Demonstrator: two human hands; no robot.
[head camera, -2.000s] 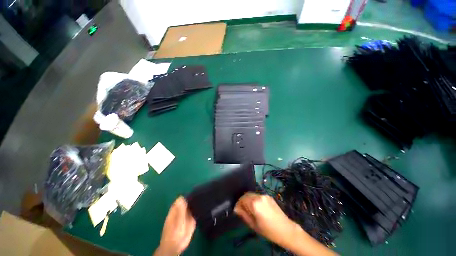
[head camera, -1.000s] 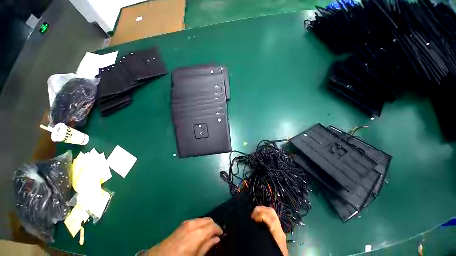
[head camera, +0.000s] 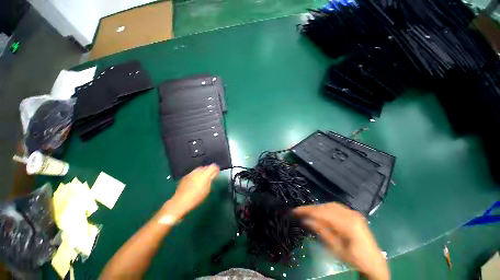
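Note:
Flat black cover panels (head camera: 183, 120) lie in an overlapping stack; the front one (head camera: 196, 156) shows a small outlined square and bright dots. My left hand (head camera: 196, 186) is at the lower right edge of this front panel, its fingertips over the edge; whether they grip it cannot be told. A tangled heap of thin black cords (head camera: 282, 180) lies to the right of the stack. My right hand (head camera: 340, 229) is blurred at the right side of the heap. A dark blurred shape is at its fingertips; I cannot tell if it is held.
Black covers (head camera: 342, 167) lean right of the cords. A large pile of black covers (head camera: 405, 44) fills the far right. Smaller black panels (head camera: 118, 87), clear bags (head camera: 46, 126), a white cup (head camera: 49, 164) and pale yellow sheets (head camera: 74, 210) are on the left.
The dark panel between my hands is no longer seen held by both. My left hand has moved up to the stack, my right hand to the right. The view has shifted right.

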